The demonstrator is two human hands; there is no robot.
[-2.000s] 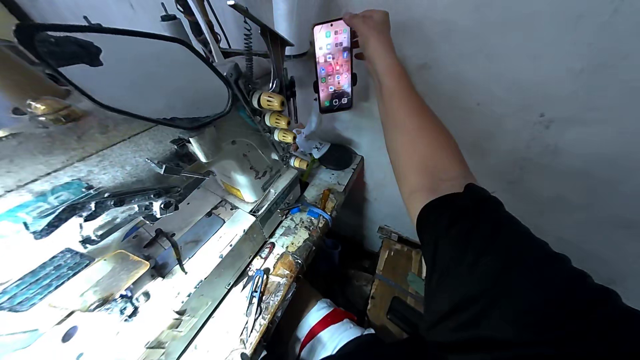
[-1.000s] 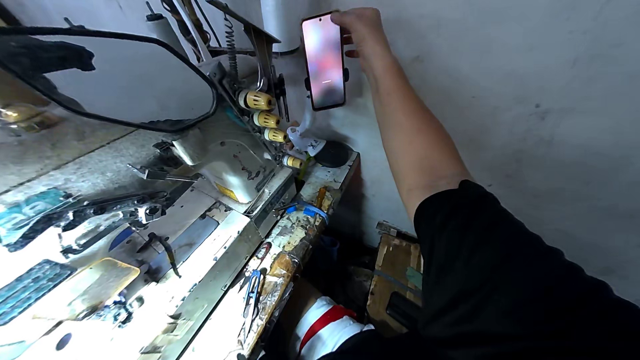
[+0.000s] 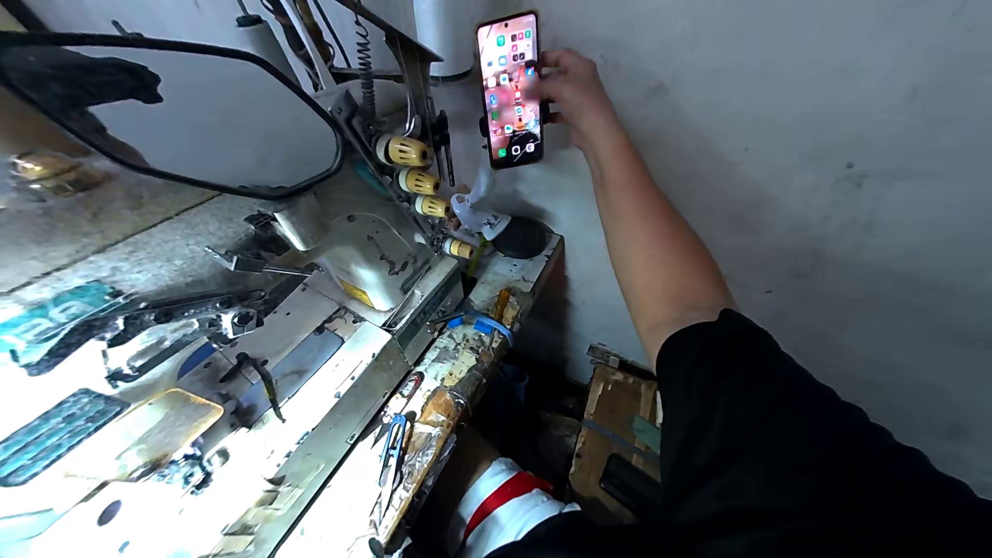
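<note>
A smartphone [image 3: 513,93] with a lit screen of app icons stands upright in a holder near the wall. My right hand [image 3: 572,93] is at its right edge, the thumb blurred over the screen and the other fingers beside or behind the phone. Whether the fingers grip it cannot be told. Below the phone is the holder's white arm with a round dark base [image 3: 521,237], on the corner of the worn table. My left hand is out of the picture.
An industrial sewing machine [image 3: 364,260] with yellow tension knobs [image 3: 408,151] stands left of the phone. A black-rimmed mirror [image 3: 256,186] overhangs it. Blue-handled thread snips [image 3: 395,446] lie on the table's edge. A wooden box [image 3: 612,407] sits low by the wall.
The phone's screen was blurred a second ago and shows app icons now. My right thumb has moved from the phone's upper edge down over the right side of the screen.
</note>
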